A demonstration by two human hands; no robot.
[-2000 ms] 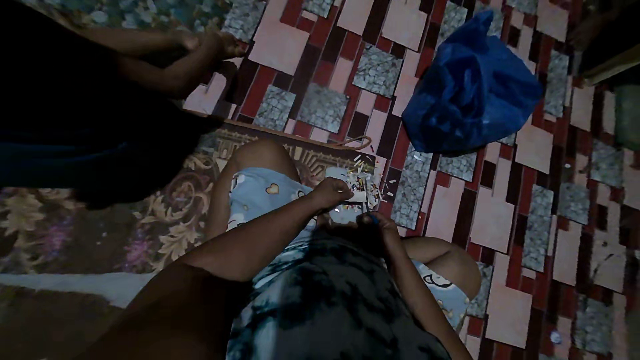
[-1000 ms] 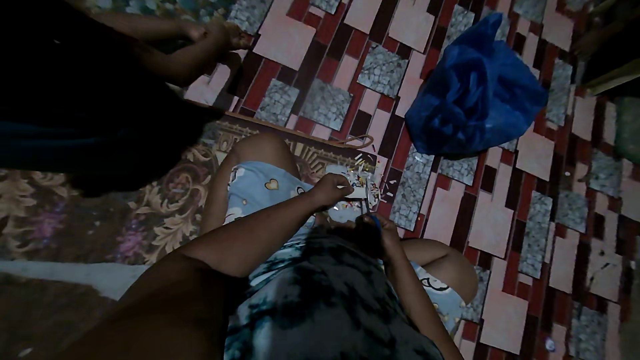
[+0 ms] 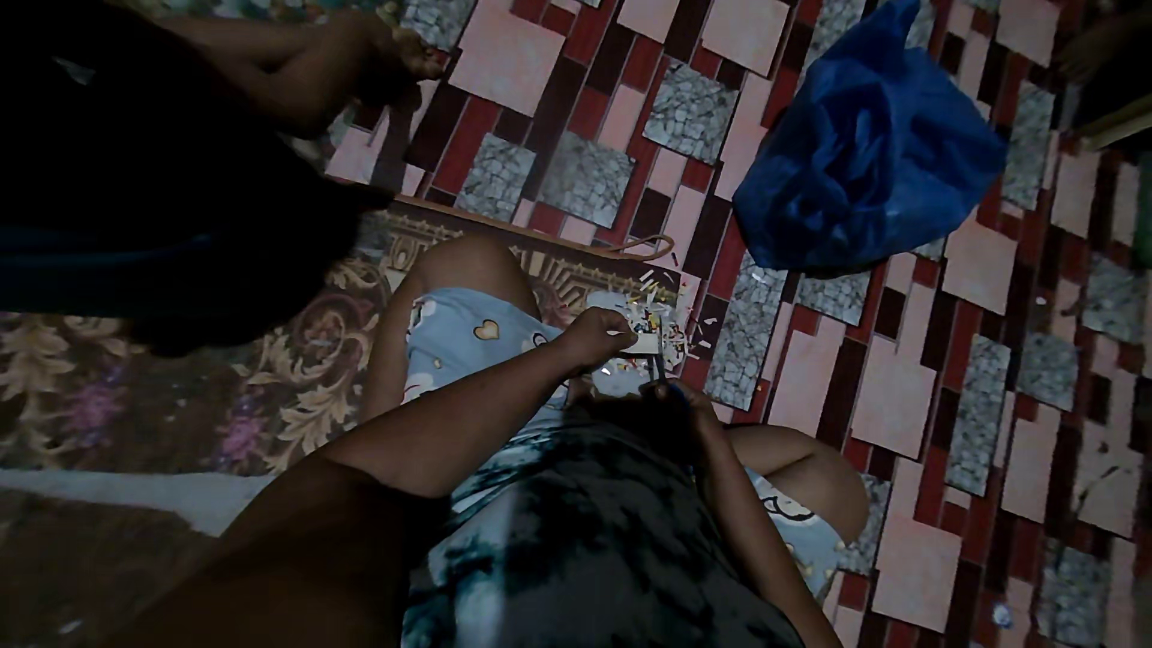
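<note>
Between my crossed legs, my left hand (image 3: 601,338) pinches a small white strip (image 3: 641,344), perhaps paper. My right hand (image 3: 682,398) grips scissors (image 3: 658,362), whose dark blades point up across the strip's right end. The handles are mostly hidden by my fingers and shadow. Under and beyond both hands lies a pale sheet or bag (image 3: 619,378) with many small cut pieces (image 3: 650,310) in white, yellow and red on it. More white bits are scattered just to its right on the floor covering.
A crumpled blue plastic bag (image 3: 864,162) stands on the tile-patterned floor covering at the upper right. A floral carpet (image 3: 324,369) lies at the left, with a cord loop (image 3: 652,247) by its edge. Another person (image 3: 306,72) sits close by at the upper left.
The white strip in my left hand now shows level between the hand and the scissors. Both hands have otherwise stayed in about the same place.
</note>
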